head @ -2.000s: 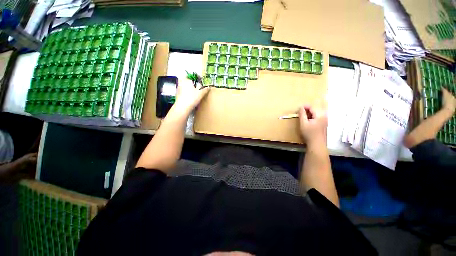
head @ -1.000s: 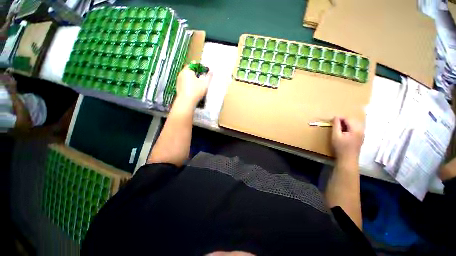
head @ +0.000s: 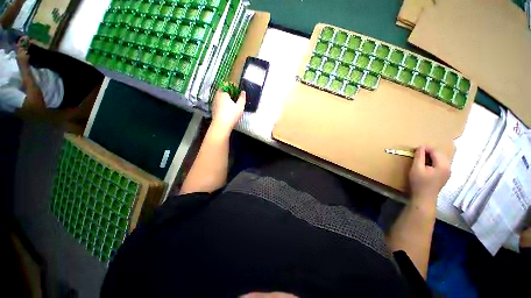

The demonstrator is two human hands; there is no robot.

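My left hand [head: 228, 107] holds a clump of bright green pieces [head: 231, 89] beside the left stack, next to the black mobile phone [head: 254, 81]. My right hand [head: 429, 170] rests over the lower right of the cardboard sheet [head: 349, 125]. Its fingers grip a thin, pale, yellowish hand tool [head: 399, 152] that points left; the exact kind cannot be told. Rows of green square pieces [head: 391, 67] lie along the far edge of the cardboard, with more rows at the left end than at the right.
A stack with paper layers [head: 157, 43] stands left of the phone. A cardboard-layered stack [head: 96, 195] is low at left. Blank cardboard [head: 477, 46] lies behind at right. A loose paper pile [head: 501, 180] lies at right. Another person [head: 35, 78] is at the upper left.
The view has turned, shifting the bench scene. My left hand with the green clump has moved from the laid rows to beside the left stack. My right hand still holds the tool over the cardboard.
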